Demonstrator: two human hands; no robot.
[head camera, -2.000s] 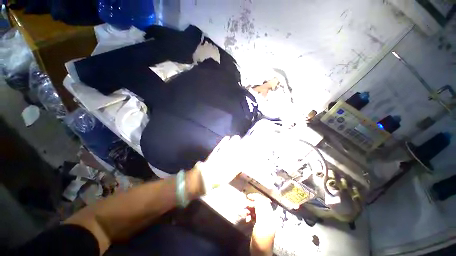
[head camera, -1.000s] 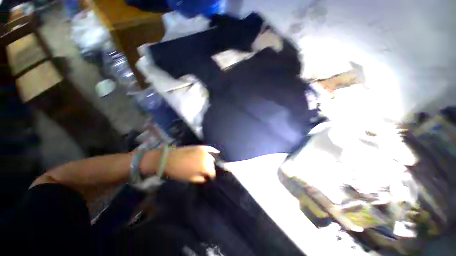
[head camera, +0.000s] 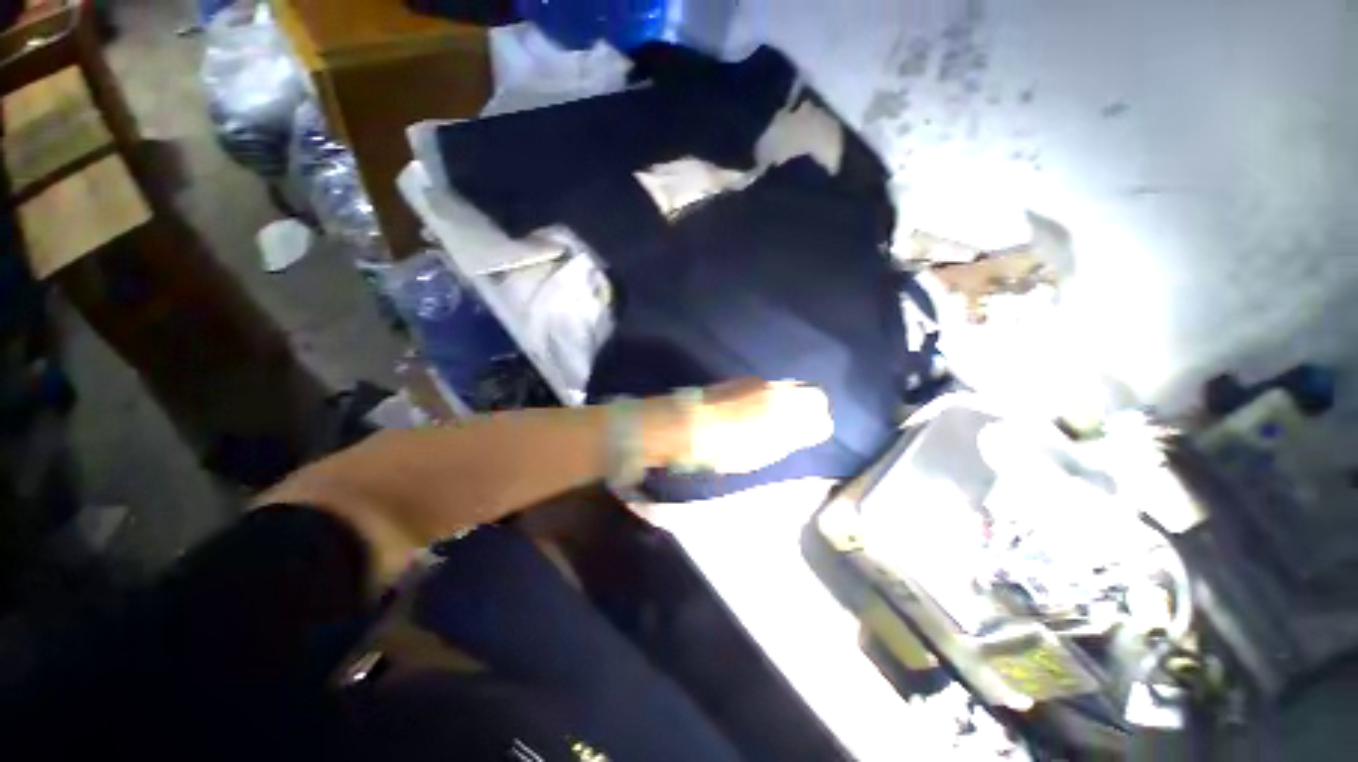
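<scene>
My left hand (head camera: 760, 424), bleached by the lamp, reaches over the near right part of the stacked navy panels (head camera: 730, 320). Its fingers point right and lie on or just above the cloth. Glare hides whether they grip a panel. My right hand is not in view. The pale overlock machine (head camera: 953, 521) stands right of the bundle, its needle area washed out by light. A yellow patch (head camera: 1035, 670) shows at its front.
White lining (head camera: 574, 320) lies under the bundle's left side. A brown box (head camera: 365, 119) stands at the back left, with clear plastic bags (head camera: 246, 90) beside it. Tan scraps (head camera: 990, 276) lie behind the machine. Dark cloth covers my lap.
The view has swung left since the oldest frame. My left hand moved from the machine to the table's front edge, then forward onto the bundle. My right hand has left the picture.
</scene>
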